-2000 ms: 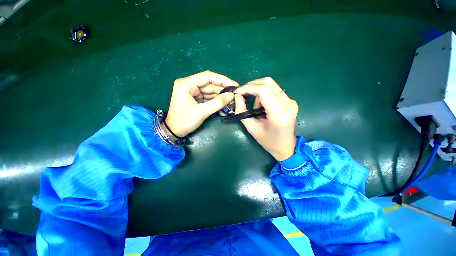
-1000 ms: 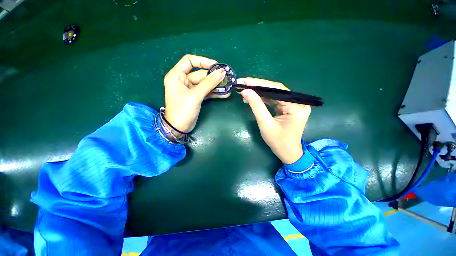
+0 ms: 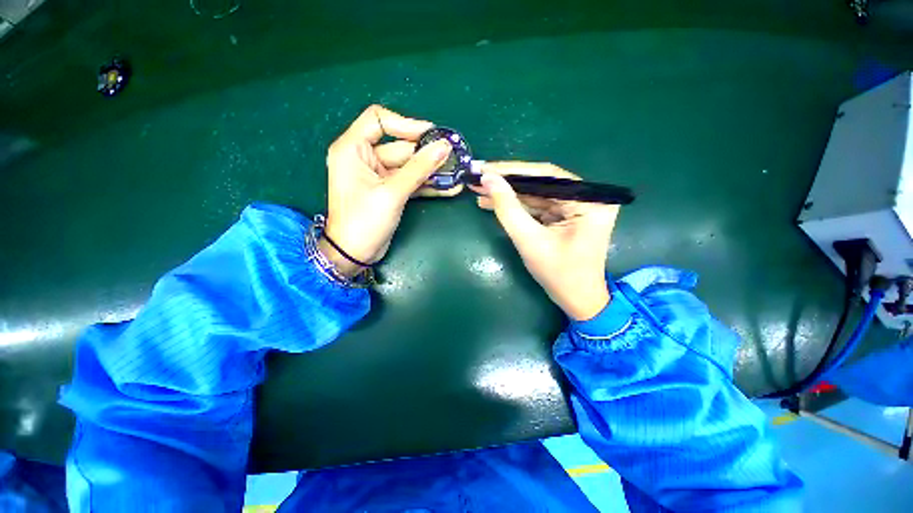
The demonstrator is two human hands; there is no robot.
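Observation:
My left hand (image 3: 372, 190) holds a small round assembly (image 3: 455, 158) by its edge between thumb and fingers, above the green surface. The part is a dark disc with pale spots around its rim; my thumb covers some of its face. My right hand (image 3: 549, 225) grips a slim black hand tool (image 3: 571, 188) between thumb and fingers. The tool points left, and its tip end is at the right edge of the disc. Whether the tip touches the part is too small to tell.
The glossy dark green surface (image 3: 420, 381) lies under both hands. Another round part (image 3: 112, 77) lies on it at the far left. A small dark item (image 3: 859, 10) is at the top right edge. A white metal box (image 3: 863, 165) with black and blue cables (image 3: 849, 346) stands at the right.
Since the first frame the tool has swung out from my right palm to the disc's edge, and the disc has turned into view. The far-left part has shifted left.

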